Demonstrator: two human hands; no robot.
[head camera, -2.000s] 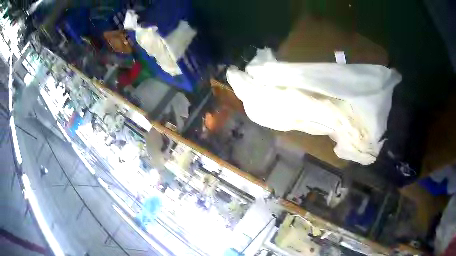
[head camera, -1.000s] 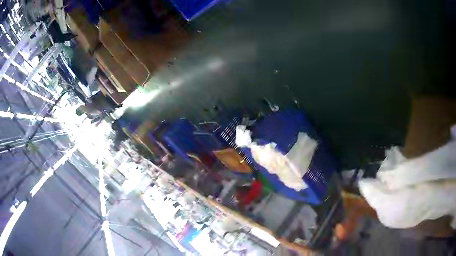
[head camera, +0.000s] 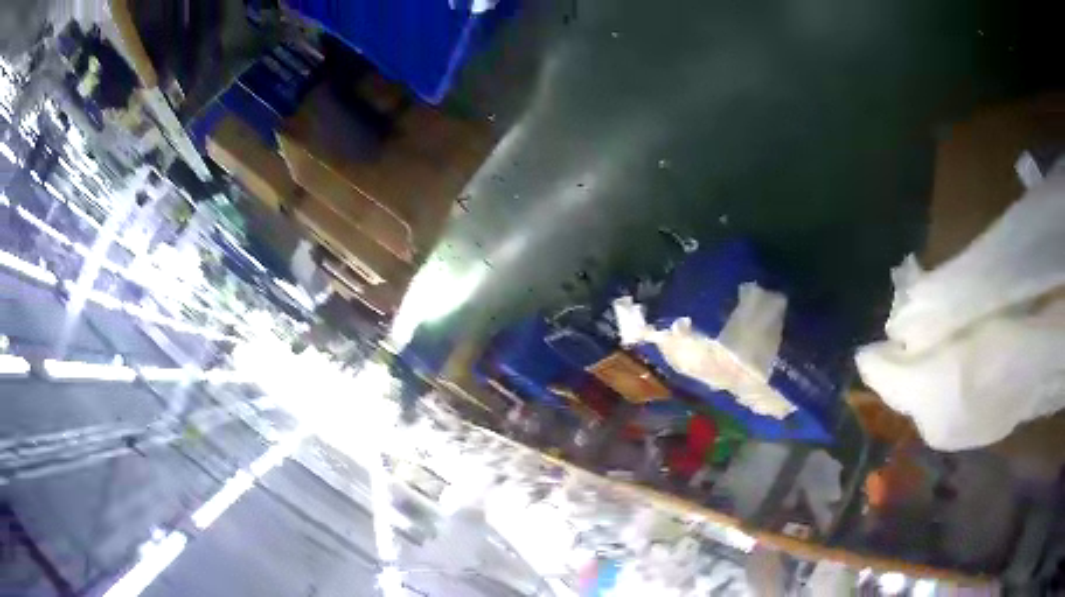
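No hand shows in the head view. A large crumpled white cloth (head camera: 975, 338) lies draped over a brown cardboard box (head camera: 981, 175) at the right edge. Smaller white cloth pieces (head camera: 712, 356) lie over a blue plastic crate (head camera: 712, 280) to the left of it. A small orange-brown slatted piece (head camera: 628, 378) and a red patch (head camera: 691, 443) are beside that crate. The view is tilted sideways and partly blurred.
The dark green floor (head camera: 654, 152) runs through the middle, with a bright reflection. Brown cartons (head camera: 350, 198) and another blue crate (head camera: 397, 41) stand at upper left. A long table with an orange-brown edge (head camera: 841, 555) runs along the bottom, its top glaring. Ceiling lights fill the lower left.
The view has turned and moved. The crate and white cloths now lie further right than two seconds ago, and the cartons at upper left have come into view. No hand has appeared.
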